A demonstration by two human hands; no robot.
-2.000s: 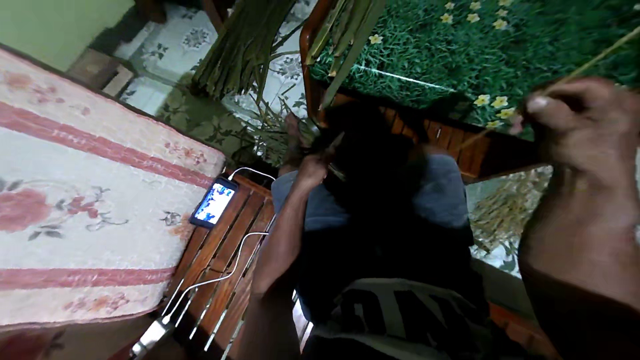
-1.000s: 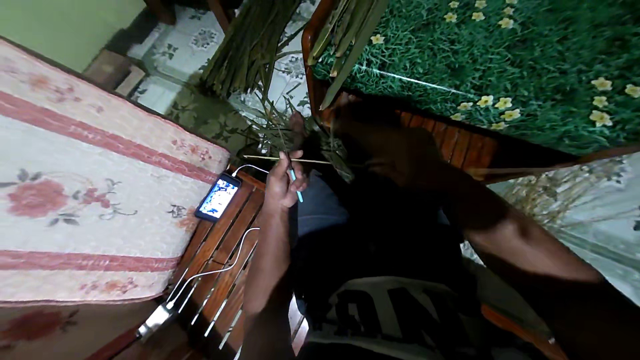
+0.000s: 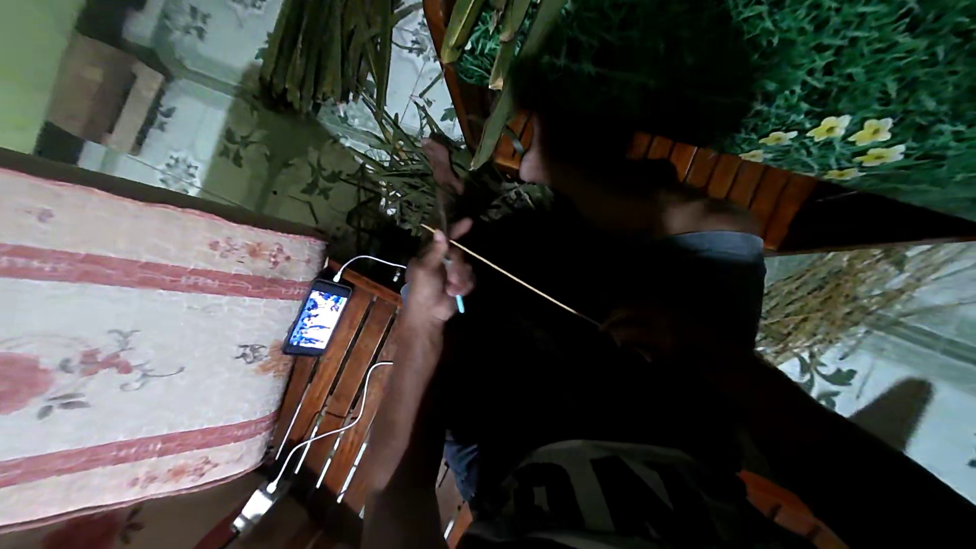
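Note:
My left hand point(image 3: 441, 278) is closed around a thin tool with a light-blue handle end point(image 3: 460, 303); a dark blade-like part seems to rise above the fingers. A thin pale strip, perhaps a leaf midrib point(image 3: 526, 284), passes by my left fingertips and slants down to my right hand point(image 3: 637, 328). Deep shadow covers my right hand, which appears to hold the strip's lower end. Long green leaf strips point(image 3: 499, 114) hang over the wooden edge above my hands, and cut leaf pieces point(image 3: 396, 164) lie on the floor beyond my left hand.
A lit phone point(image 3: 318, 317) with a white cable rests on the slatted wooden bench point(image 3: 347, 358), beside a floral cushion point(image 3: 137, 343). A bundle of long leaves point(image 3: 324, 53) stands at the top. Dry thin stalks point(image 3: 831, 301) lie on the floor at right, below a surface with a grass-and-flower cover point(image 3: 877, 69).
My right hand was raised at far right with the strip two seconds ago; it is now low, near my lap. My left hand was over my lap and now stands out in the light with the tool.

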